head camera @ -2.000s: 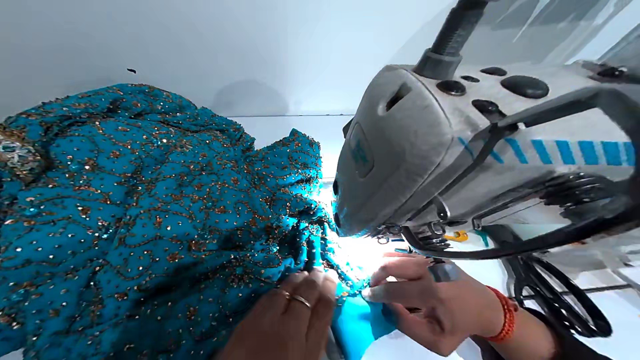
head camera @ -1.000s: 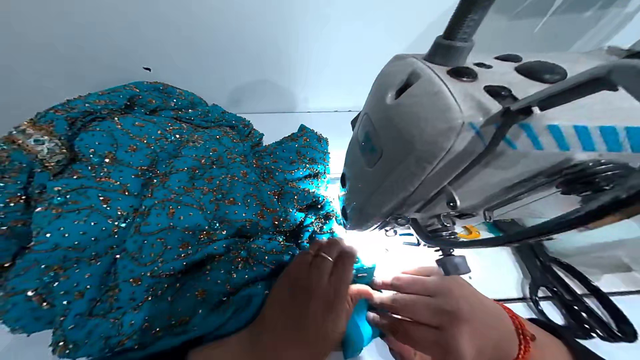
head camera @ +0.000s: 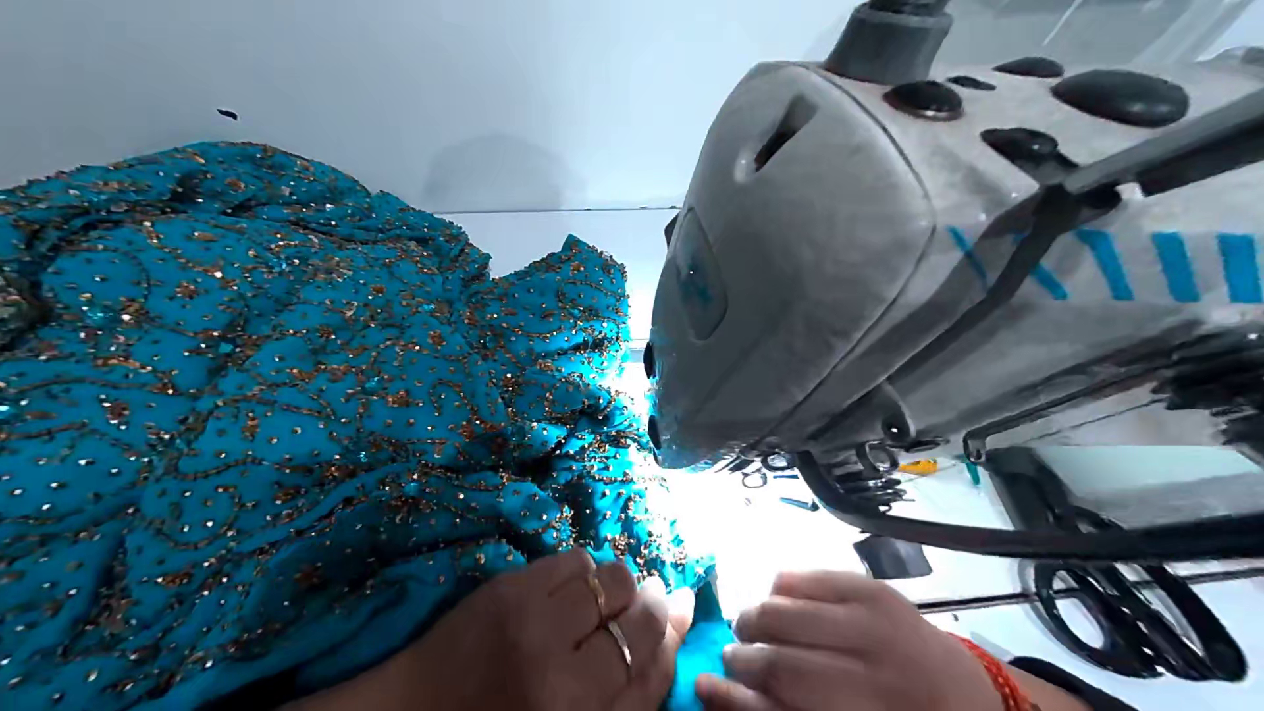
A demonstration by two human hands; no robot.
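A teal fabric (head camera: 296, 375) covered in gold beads and sequins spreads over the left half of the view and runs to the bright spot below the sewing machine's head (head camera: 790, 267). Bottom centre, my left hand (head camera: 573, 627), with rings on it, grips the edge of this fabric. Right beside it, my right hand (head camera: 839, 647) has its curled fingers on a plain teal part of the cloth (head camera: 703, 652), with a red thread bracelet at the wrist. The needle area is hidden behind the machine's head and in glare.
Black-handled scissors (head camera: 1136, 612) lie at the lower right. A small dark flat piece (head camera: 894, 557) and a yellow object (head camera: 918, 466) are behind and under the machine's arm. A pale wall (head camera: 326, 79) stands at the back.
Both hands have come down toward the bottom edge, away from the lit area under the machine's head. The beaded fabric at the lit area has moved nearer with them.
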